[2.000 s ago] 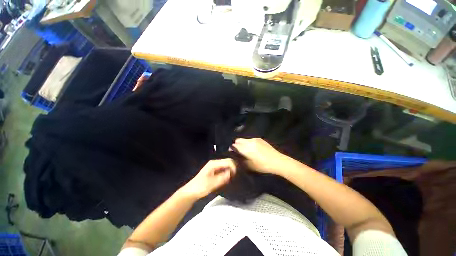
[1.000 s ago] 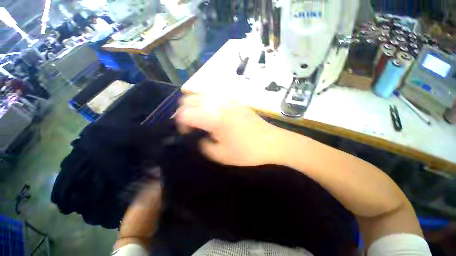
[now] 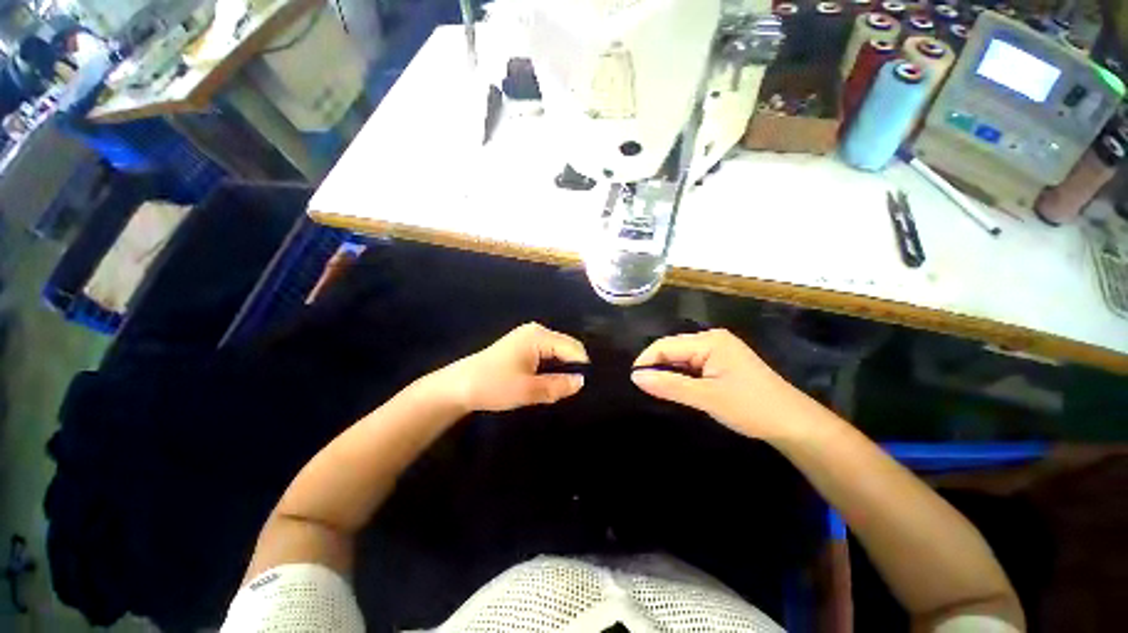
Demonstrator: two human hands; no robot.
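A black garment (image 3: 532,470) covers my lap and hangs below the table edge. My left hand (image 3: 526,371) pinches its edge between thumb and fingers. My right hand (image 3: 705,377) pinches the same edge a short way to the right, with a small gap between the hands. Both hands are just in front of the rounded metal cylinder bed (image 3: 627,275) of the white sewing machine head (image 3: 619,87). The silver clamp (image 3: 636,213) sits above the bed, with no cloth on it. Fine detail in the dark cloth cannot be made out.
The white table (image 3: 408,161) has a wooden front edge. Thread snips (image 3: 907,230), a white pen (image 3: 959,195), a light blue thread cone (image 3: 884,118) and a grey control panel (image 3: 1008,105) are at right. A garment pile (image 3: 136,458) lies left. A blue crate (image 3: 946,455) stands lower right.
The hands were over the heap at left and are now together in front of the machine bed, pinching a garment edge. The garment now lies spread over my lap. The view has tilted down.
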